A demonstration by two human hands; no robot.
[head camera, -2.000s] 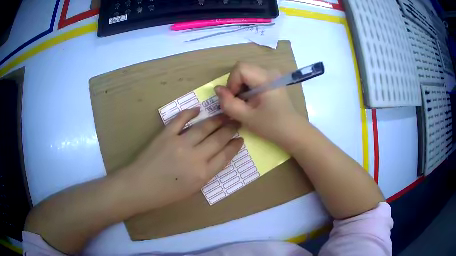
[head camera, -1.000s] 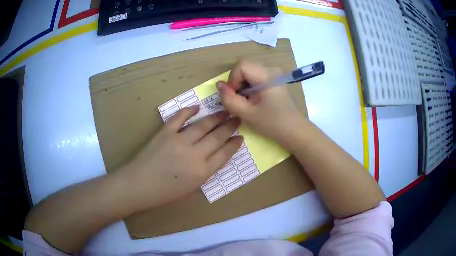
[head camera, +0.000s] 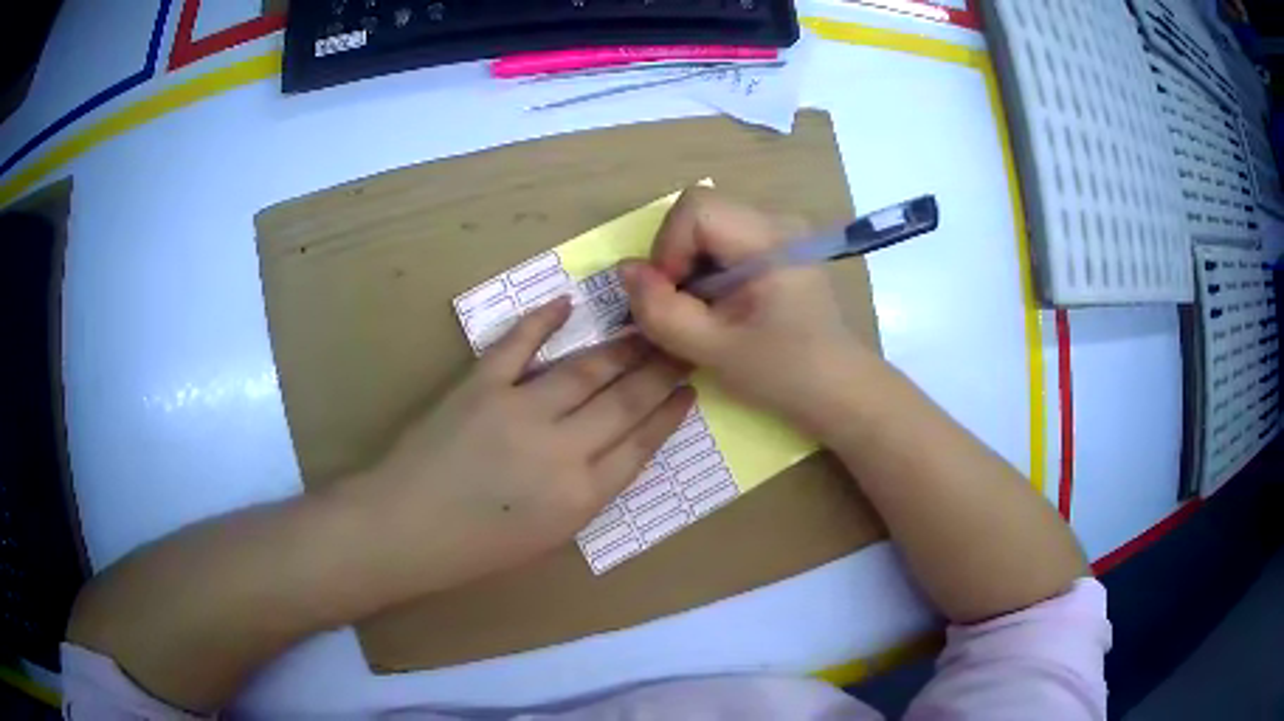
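A label sheet [head camera: 656, 503] with printed white boxes and a bare yellow backing lies tilted on the brown cardboard pad [head camera: 366, 282]. My left hand [head camera: 528, 423] lies flat on the sheet, fingers slightly apart, and covers its middle. My right hand [head camera: 746, 303] grips a gel pen [head camera: 831, 247] with a clear barrel and dark end, its dark end pointing up to the right. The pen's tip is hidden by my right fingers, beside a label with dark handwriting [head camera: 603, 297].
A black tray [head camera: 535, 49] lies beyond the pad, with a pink pen [head camera: 634, 61], a thin tool [head camera: 592, 96] and a paper slip [head camera: 768, 96] before it. Pale slotted foam trays [head camera: 1098, 169] lie at right. A dark tray [head camera: 35, 423] is at the left edge.
The right hand and pen have shifted slightly down and right, and more handwriting shows on the label. The left hand still rests on the sheet. The whole view has shifted slightly.
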